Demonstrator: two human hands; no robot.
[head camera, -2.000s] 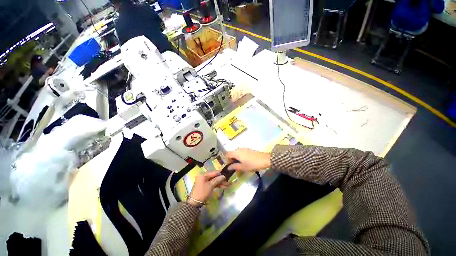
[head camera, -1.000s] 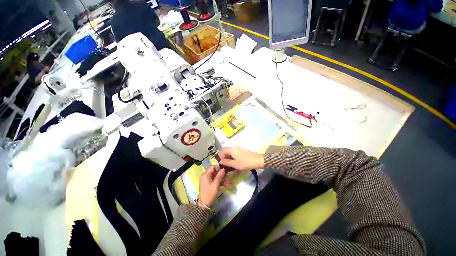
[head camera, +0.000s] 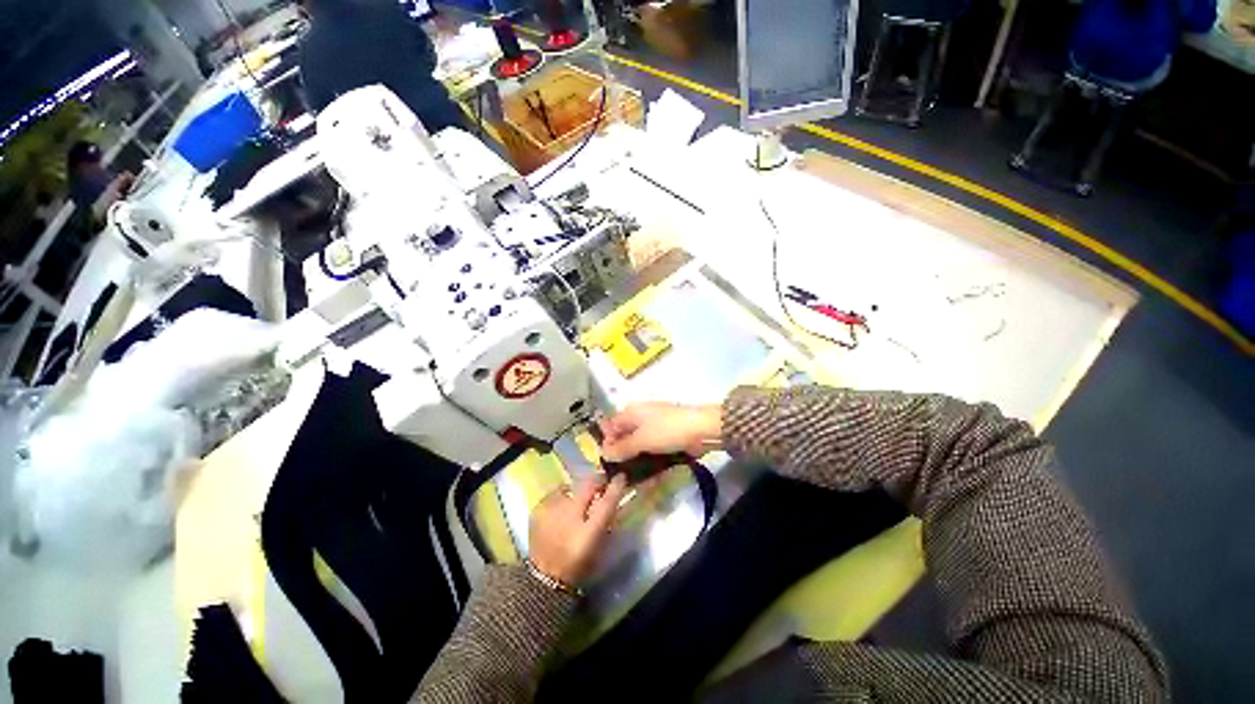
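The white sewing machine head (head camera: 475, 323) with a red-ringed emblem stands in front of me. My right hand (head camera: 658, 432) is at the needle area, its fingertips closed on a narrow black strip (head camera: 641, 468). My left hand (head camera: 570, 532) is just below and left of it, fingertips near the strip; whether they pinch it is unclear. The strip curves right over the shiny metal plate (head camera: 658, 539). The needle and presser foot are mostly hidden by my fingers and the machine head.
Black pieces (head camera: 344, 516) lie left of the machine. A wide black piece (head camera: 743, 571) lies by my right forearm. A yellow block (head camera: 633, 344), red-handled tool (head camera: 829, 310) and upright panel (head camera: 796, 62) are right. A clear plastic bag (head camera: 110, 454) is far left.
My left hand has moved slightly down from the needle, away from my right fingertips. More of the black strip's curve shows at the right of the plate.
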